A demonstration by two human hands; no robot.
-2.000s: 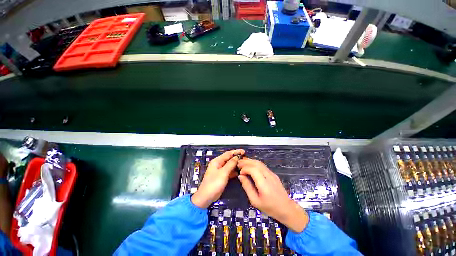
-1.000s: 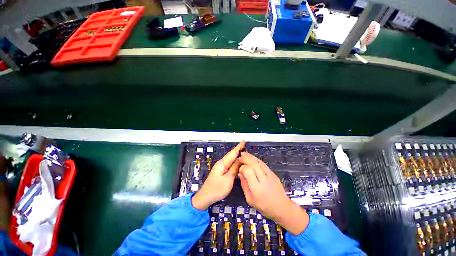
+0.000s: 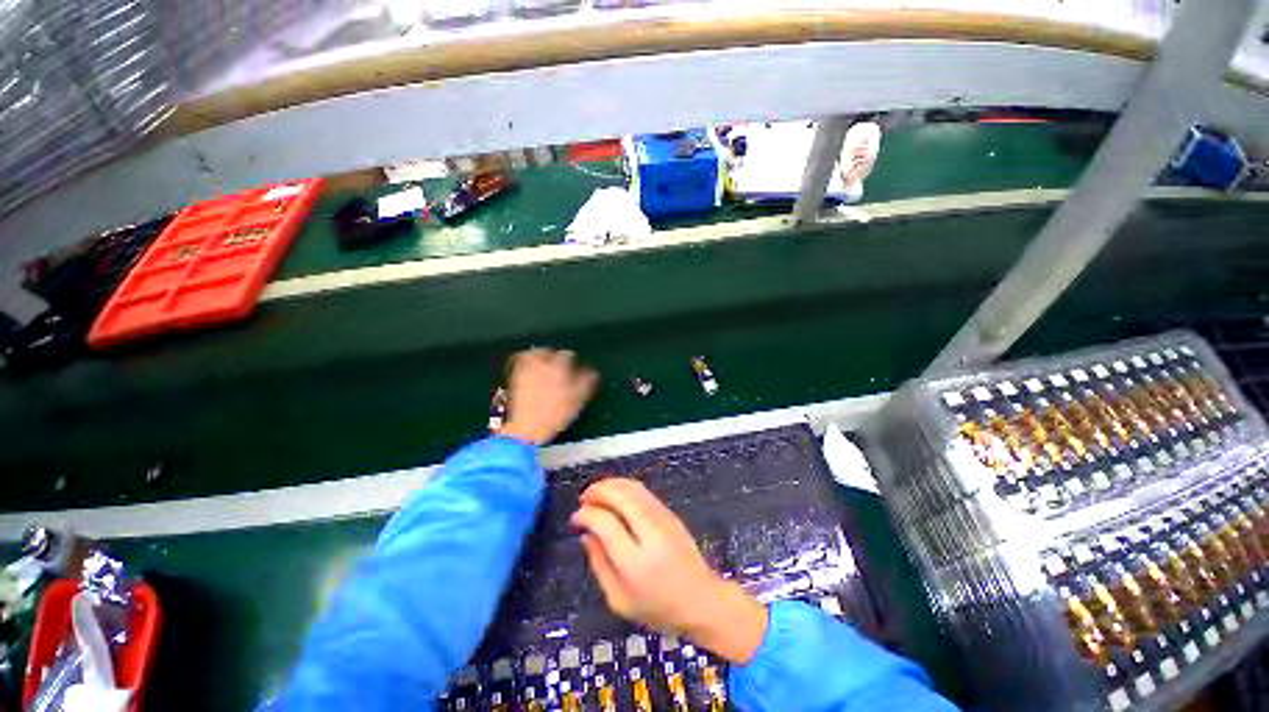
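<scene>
My left hand (image 3: 547,394) is blurred and reaches over the green belt, past the pale rail. A small camera module (image 3: 498,406) shows at its left edge; whether the hand touches it cannot be told. My right hand (image 3: 643,559) is over the black blister tray (image 3: 759,480), fingers bent and thumb near them; whether something small is between them cannot be told. Gold-orange modules (image 3: 642,693) stand in rows in the tray's near part. Two more modules lie on the belt, one small (image 3: 642,385) and one longer (image 3: 706,374).
Stacked clear trays with gold rows (image 3: 1023,556) are at right, a white scrap (image 3: 846,459) beside them. A red bin (image 3: 144,629) is at lower left. Across the belt are an orange-red divided tray (image 3: 174,299), white cloth (image 3: 607,217) and blue box (image 3: 678,178). A slanted post (image 3: 1072,223) crosses the right.
The view has tilted up and turned. My hands have parted: the left has gone forward over the belt, the right stays over the tray. The belt modules have shifted in the picture.
</scene>
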